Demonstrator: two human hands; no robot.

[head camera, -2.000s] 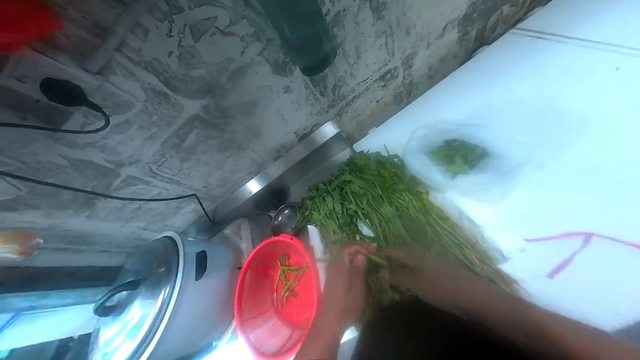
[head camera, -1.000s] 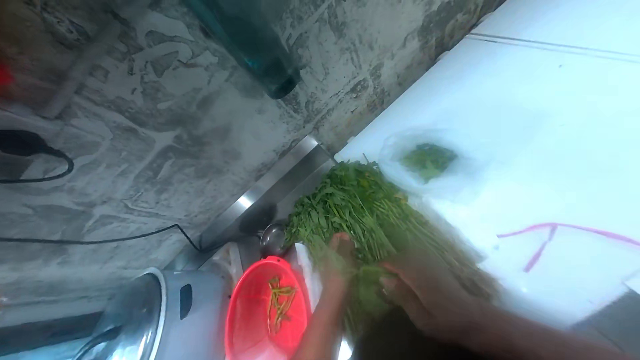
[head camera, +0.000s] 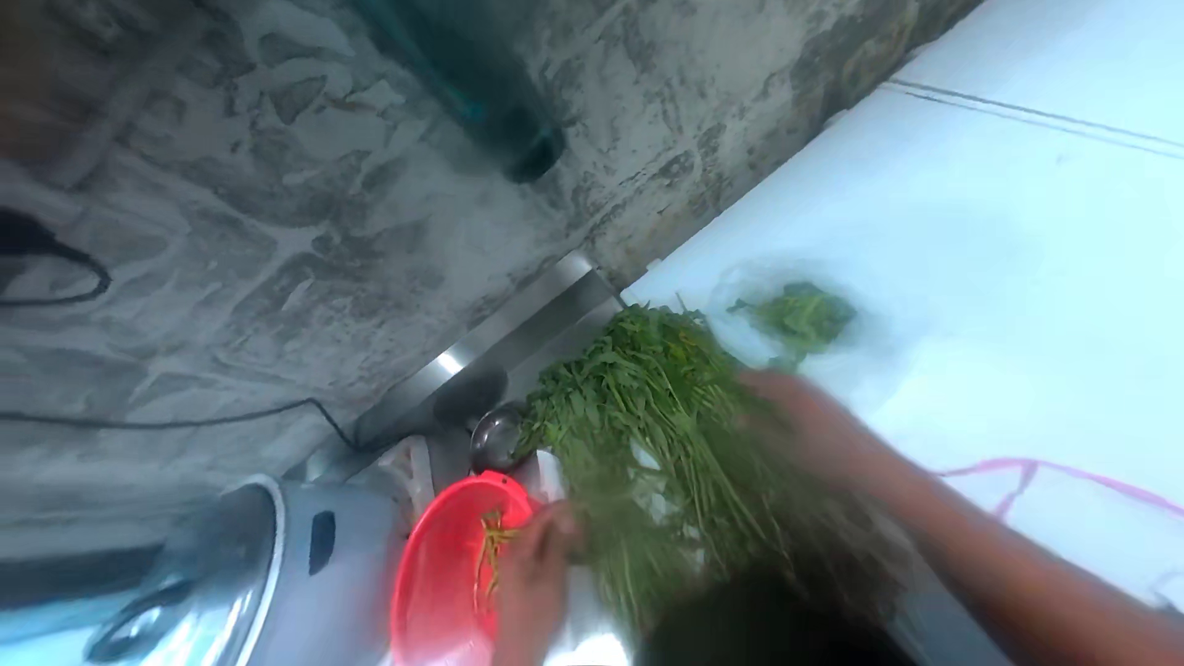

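Note:
A large heap of leafy green stems (head camera: 661,398) lies on the counter. My left hand (head camera: 541,560), blurred, is at the heap's left side, beside the rim of a red plastic bowl (head camera: 407,564); whether it grips any stems cannot be told. Inside the bowl are several yellowish-green stem pieces (head camera: 492,546). My right hand (head camera: 786,416) reaches over the heap's right side, its fingers blurred, near a clear plastic bag (head camera: 740,287) with green leaves (head camera: 805,317) in or on it. The lower part of the heap is blurred and partly hidden by a dark shape.
A large lidded pot (head camera: 342,564) stands left of the bowl. A small metal bowl (head camera: 497,439) sits by the steel ledge (head camera: 490,333) along the rough wall. A green bottle-like object (head camera: 481,102) is above, a black cable (head camera: 166,424) at left, and a pink ribbon (head camera: 1027,467) on the white surface.
My hands were close together over the stems; now they are apart, the left by the red bowl and the right farther up toward the plastic bag.

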